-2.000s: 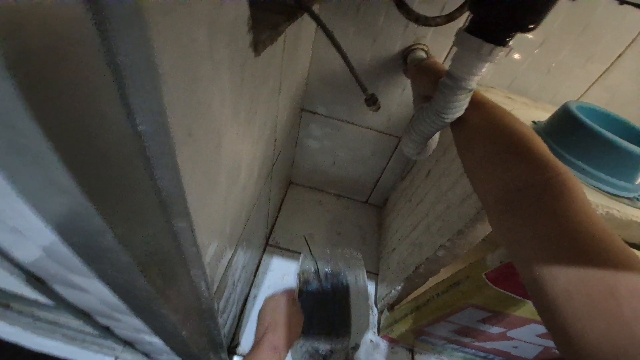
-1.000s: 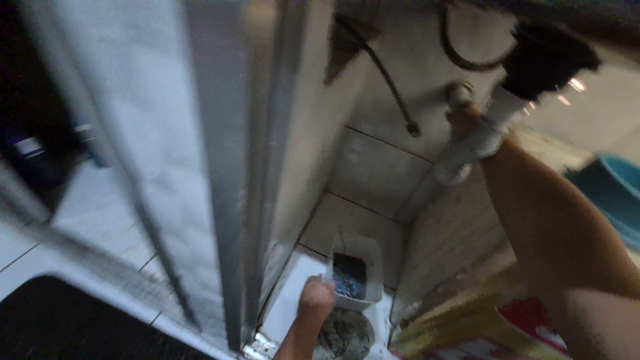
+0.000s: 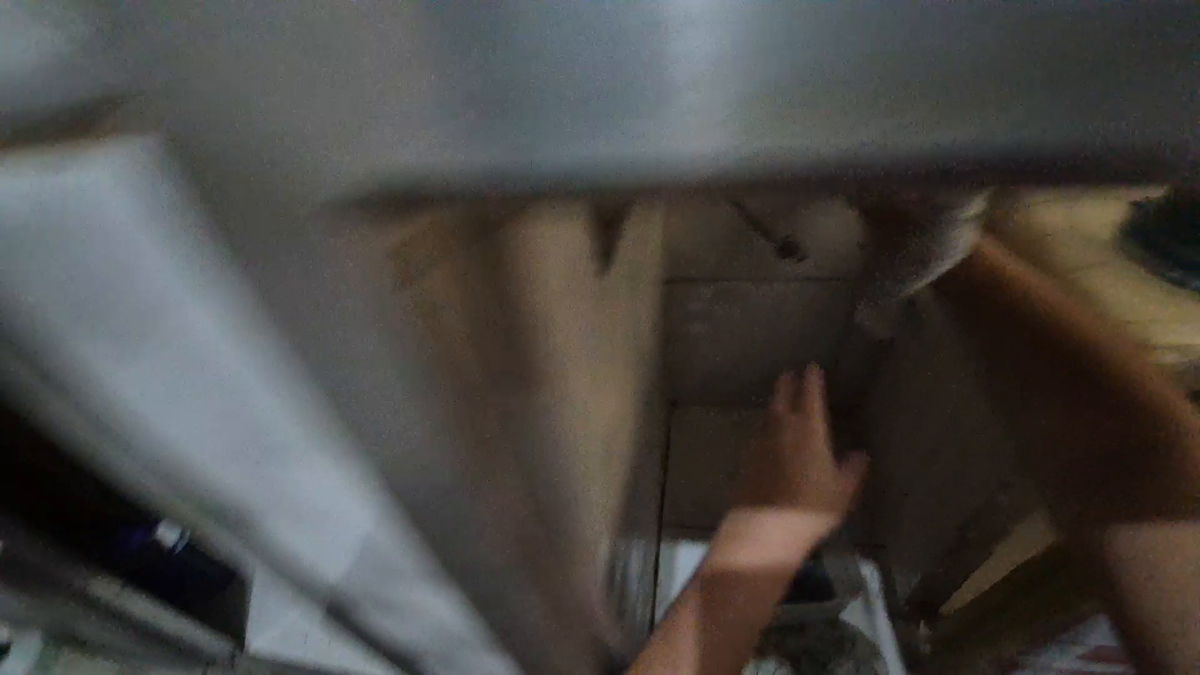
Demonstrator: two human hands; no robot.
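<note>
The view is blurred. My left hand [image 3: 802,455] is raised in the gap under the sink, fingers apart and holding nothing. Below it, partly behind my forearm, a plastic container [image 3: 844,581] with dark contents stands on the floor. My right arm reaches in from the right past the whitish corrugated drain pipe [image 3: 914,267]; the right hand itself is hidden. A flexible hose [image 3: 764,225] hangs loose against the tiled wall, its end fitting to the left of the pipe.
A grey metallic edge [image 3: 703,112] crosses the top of the view. Blurred frame parts [image 3: 450,394] stand at the left. A ledge [image 3: 1078,272] with a dark object on it lies at the right, and a yellow printed package [image 3: 1012,572] is below.
My left hand has let go of the container and moved up above it. The container stays low on the floor. The view has shifted, and the metallic edge now covers the top.
</note>
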